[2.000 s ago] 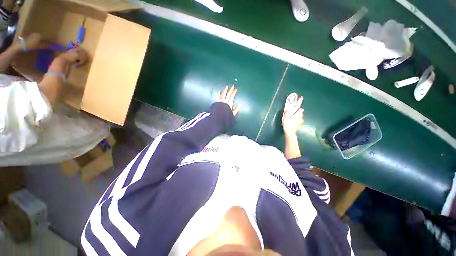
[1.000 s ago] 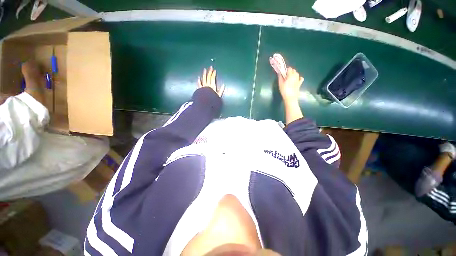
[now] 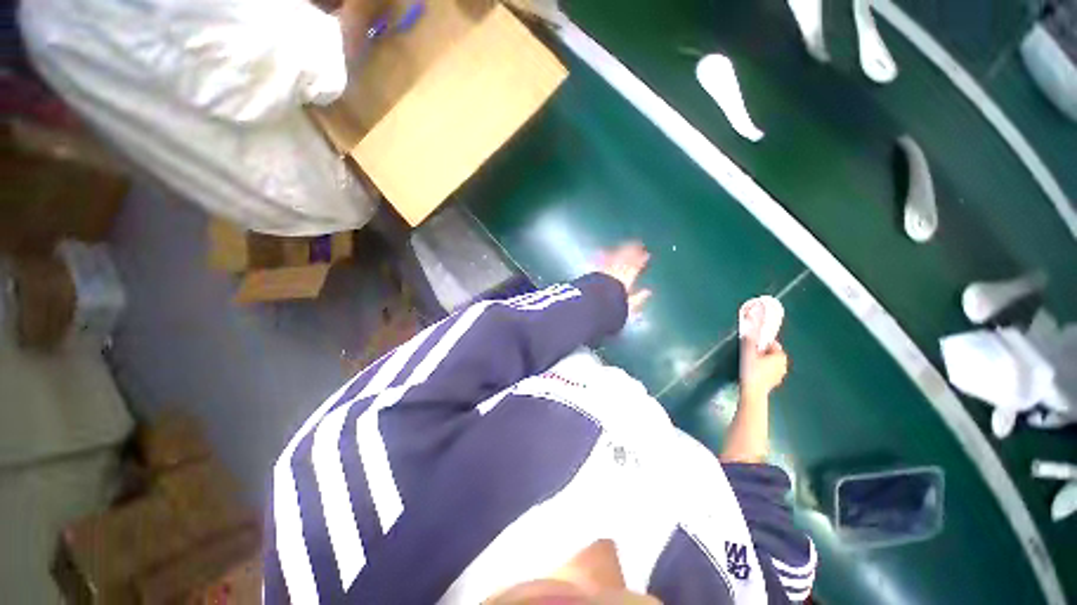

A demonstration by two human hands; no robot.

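My right hand (image 3: 765, 370) is shut on a white housing unit (image 3: 759, 319) with a pinkish tint, its wide end pointing away from me over the green ledge (image 3: 697, 284). The narrow part is hidden in my fingers. My left hand (image 3: 628, 272) lies on the ledge with its fingers apart and holds nothing; it is slightly blurred. A clear plastic tub (image 3: 888, 506) with dark contents stands on the ledge to the right of my right hand.
Several white housing shells (image 3: 916, 195) lie on the green belt beyond the pale metal rail (image 3: 868, 310). Crumpled white wrapping (image 3: 1004, 364) lies on the belt at right. An open carton (image 3: 467, 112) with blue pieces stands at upper left, beside a person in white (image 3: 224, 106).
The view has turned, so the rail now runs diagonally and more belt shows. My right hand still holds the unit. My left hand still rests on the ledge.
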